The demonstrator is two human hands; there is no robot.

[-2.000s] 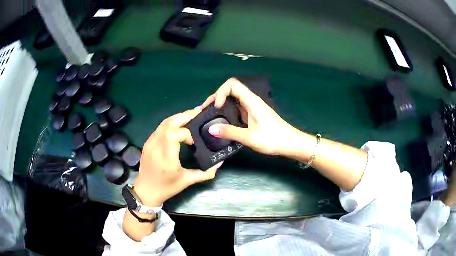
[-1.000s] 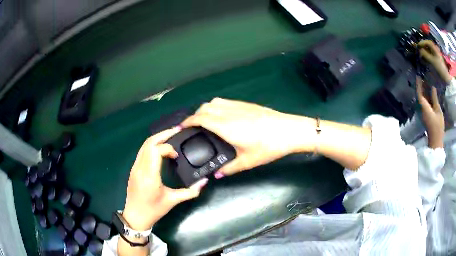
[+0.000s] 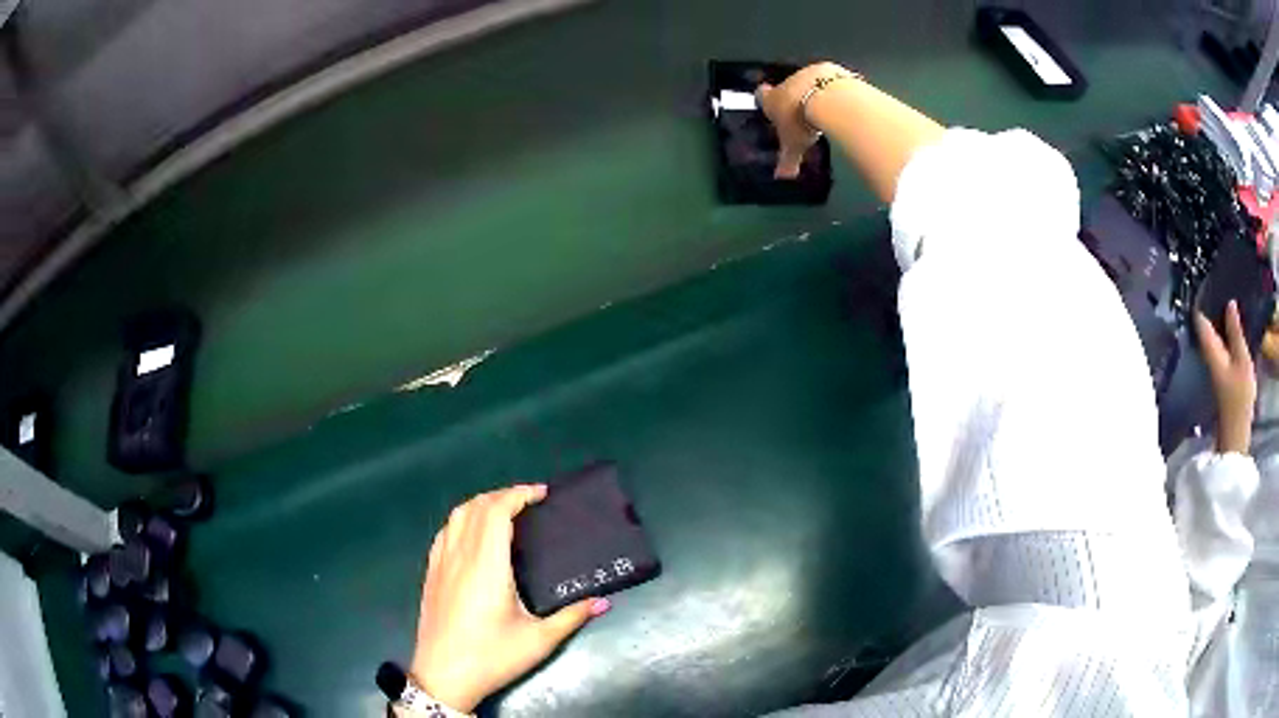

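Note:
My left hand (image 3: pixel 484 603) grips a matte black insert tray (image 3: pixel 582 540) by its left side, low on the dark green bench. Small pale icons run along its near edge, and no device shows on its top. My right hand (image 3: pixel 797 129) is stretched forward, with its fingers in or over an open black box base (image 3: pixel 769 183) on the far green strip. A white label shows inside the box, left of my fingers. Whether my right hand holds anything cannot be told.
Black devices (image 3: pixel 129 564) lie clustered at lower left, beside a grey post (image 3: pixel 56 491). Other black boxes lie on the green strip at left (image 3: pixel 150 400) and upper right (image 3: pixel 1034 56). Black inserts (image 3: pixel 1129 267) and another worker's hand (image 3: pixel 1230 368) are at right, near tangled black items (image 3: pixel 1175 190).
My right hand has left the insert with the seated device and moved forward to a box. My left hand now holds an insert with no device visible. The view has shifted.

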